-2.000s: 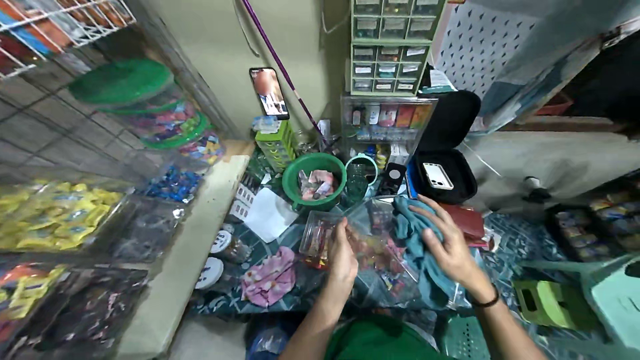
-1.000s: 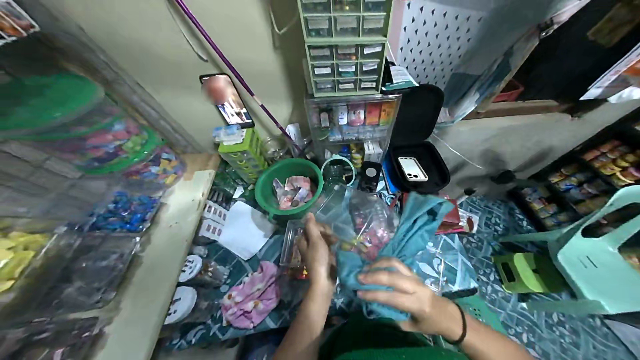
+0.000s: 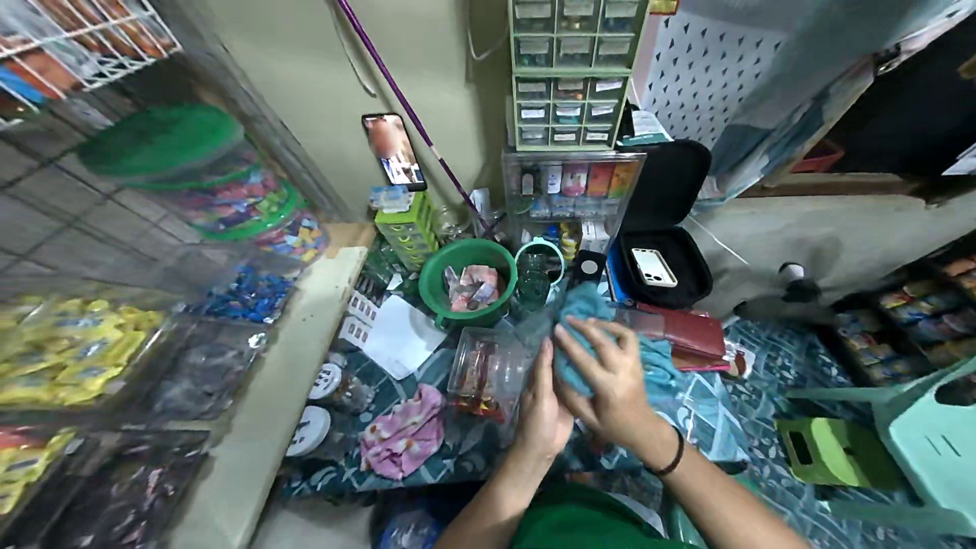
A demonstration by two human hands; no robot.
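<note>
My right hand (image 3: 606, 374) presses a teal cloth (image 3: 583, 305), its fingers spread over the fabric; part of the cloth trails to the right over the table. Beside it my left hand (image 3: 545, 412) holds a clear plastic container (image 3: 534, 335), which the cloth and fingers partly hide. Just left of this hand a clear plastic box (image 3: 476, 374) with small wrapped items stands on the patterned tablecloth. A pink floral cloth (image 3: 404, 433) lies crumpled further left. Behind the box is a green plastic basin (image 3: 429, 286) with banknotes inside.
White paper (image 3: 400, 335) and jars with white lids (image 3: 309, 431) lie left. A lit phone (image 3: 394, 152) leans on the wall above small green drawers (image 3: 408, 229). At right are an open black case (image 3: 698, 267) holding a phone, a dark red wallet (image 3: 686, 332) and a green stool (image 3: 839, 454).
The teal cloth has moved from the right side up against the clear container, with my right hand over it. My two hands have come together. The view has shifted.
</note>
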